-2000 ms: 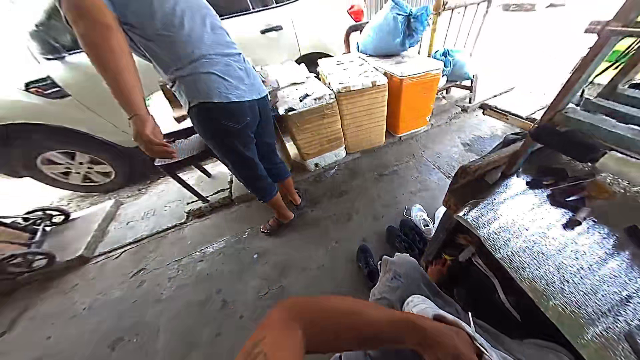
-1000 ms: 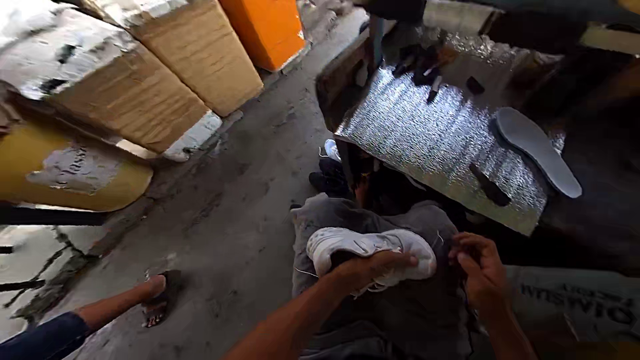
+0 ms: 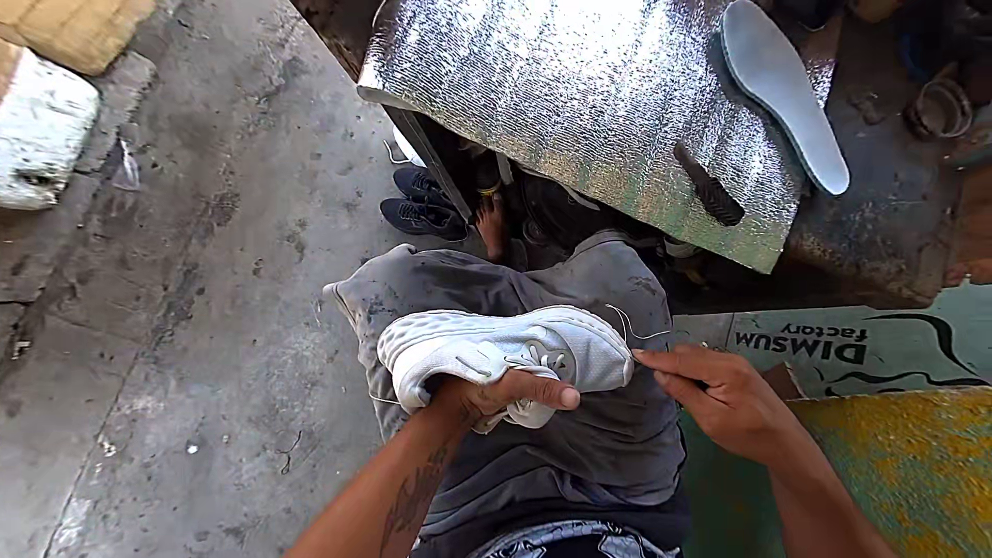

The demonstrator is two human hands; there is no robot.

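A white laced sneaker [image 3: 573,333] lies on its side across my lap, on grey cloth [image 3: 496,283], toe to the right. My left hand [image 3: 511,395] reaches into the shoe's opening, its thumb outside over the laces. The fingers of my right hand [image 3: 713,387] are pinched at the toe tip; whatever they pinch is too small to make out. A loose white thread [image 3: 635,329] curls out beside the toe, and another thread end shows near the heel. Beyond my lap, a grey insole [image 3: 783,93] and a dark ridged piece [image 3: 709,186] rest on a silver foil sheet [image 3: 573,85].
The foil-covered table edge is just ahead. Dark shoes [image 3: 422,203] stand on the concrete floor by its leg, near a bare foot [image 3: 492,225]. Printed cardboard [image 3: 852,341] and a worn yellow-green surface [image 3: 907,465] lie at the right. A white foam block [image 3: 46,128] sits far left.
The view has swung down and right to my lap. Since one second ago, my right hand has come to the shoe's toe. My left hand still holds the sneaker.
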